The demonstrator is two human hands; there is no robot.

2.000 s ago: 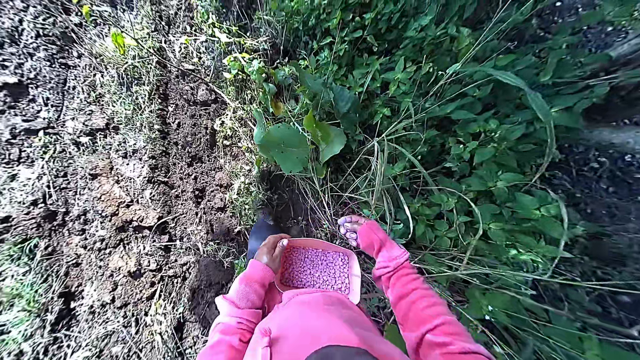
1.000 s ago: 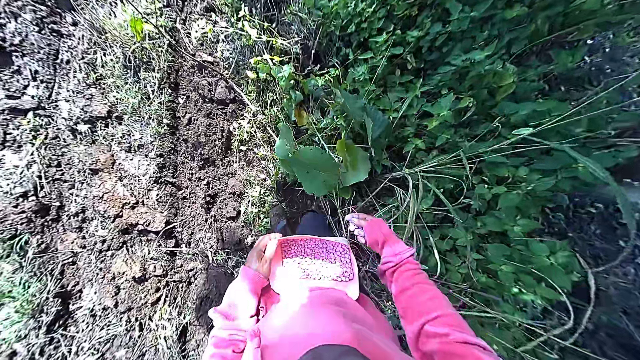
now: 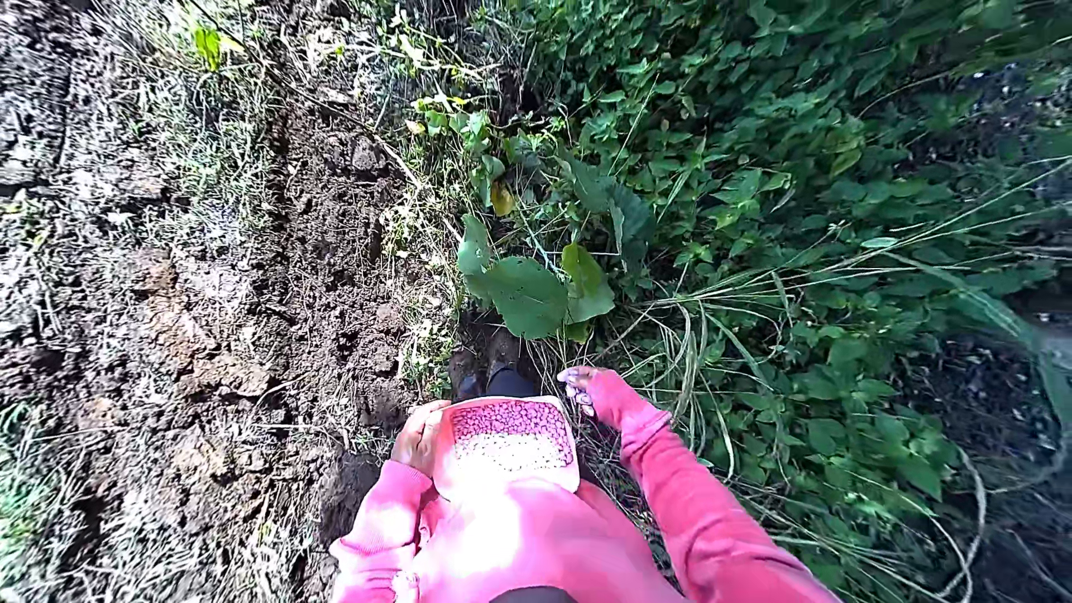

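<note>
My left hand [image 3: 419,437] grips the left rim of a pink container [image 3: 446,456], which rests against the front of my pink top. Pinkish beans or similar seeds [image 3: 511,431] fill the container, and strong sunlight washes out their nearer part. Just beyond its right rim is my right hand [image 3: 584,389], with several of the pale purplish seeds held in its curled fingers. The palm of that hand is hidden.
Dark tilled soil [image 3: 335,268] with dry grass lies on the left. Dense green plants [image 3: 754,167] cover the right. Broad leaves [image 3: 528,293] stand just ahead of my boots [image 3: 502,347]. Long grass blades [image 3: 695,335] arch near my right forearm.
The container was less sunlit two seconds ago; bright light now falls on its near part. My left hand stays on its rim, and my right hand remains beside it with seeds.
</note>
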